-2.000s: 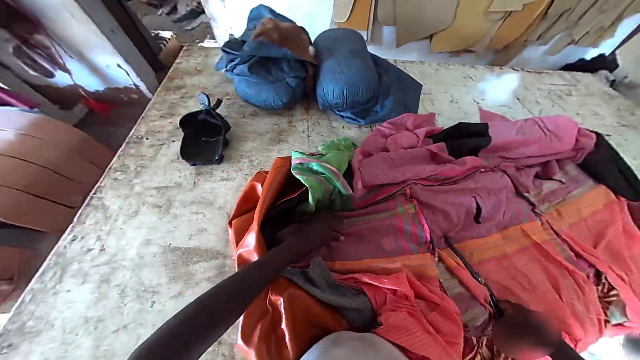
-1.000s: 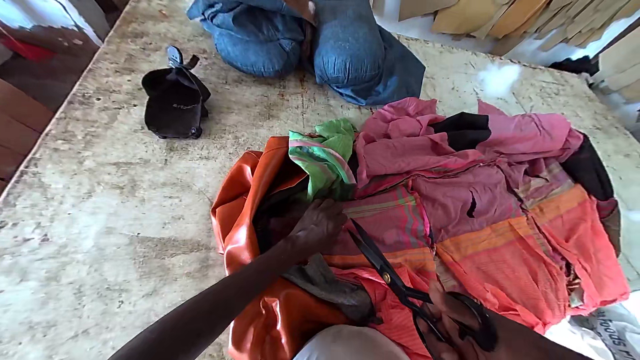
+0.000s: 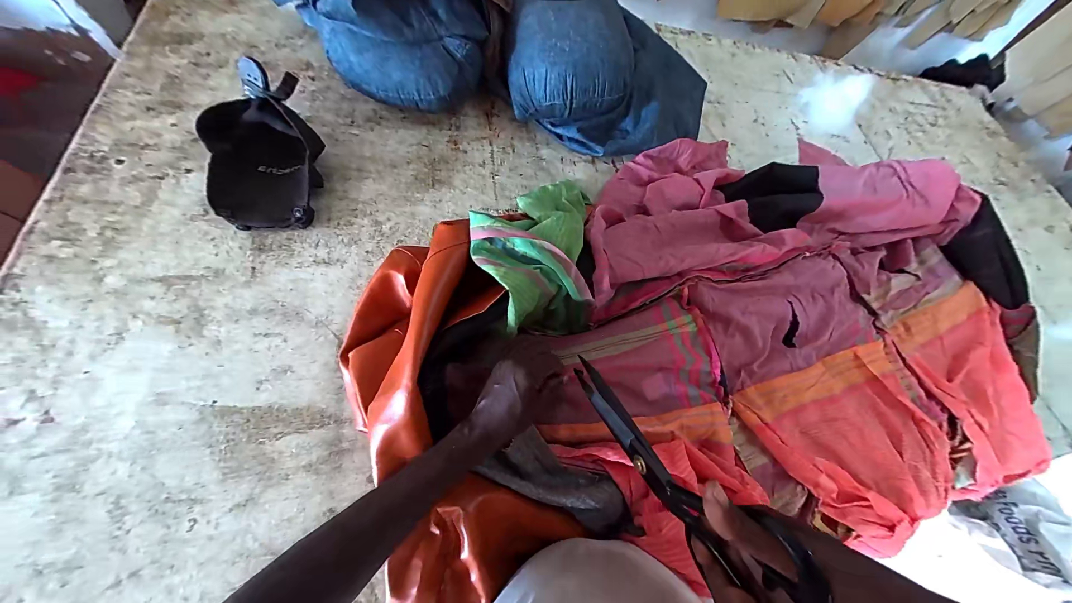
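Observation:
My right hand (image 3: 737, 536) holds black-handled fabric shears (image 3: 641, 461), their blades a little apart and pointing up-left over a patchwork cloth (image 3: 804, 335) of pink, maroon, orange and coral pieces. Left of the blade tips, my left hand (image 3: 523, 377) is on the cloth at the mouth of an orange glossy leather-like item (image 3: 402, 335); whether its fingers grip the fabric I cannot tell. A green striped cloth (image 3: 536, 260) lies crumpled just above that hand, and a dark grey cloth (image 3: 561, 481) lies below it.
A worn pale table (image 3: 167, 377) carries everything. A black strapped pouch-like item (image 3: 260, 167) stands at the upper left. Stuffed blue denim pieces (image 3: 569, 67) lie at the far side. White fluff (image 3: 833, 100) and a black cloth (image 3: 963, 71) are at the far right, a printed white bag (image 3: 1022, 528) at the lower right.
The shears, not seen two seconds ago, came into view in my right hand and remain over the cloth. The view has shifted closer over the table.

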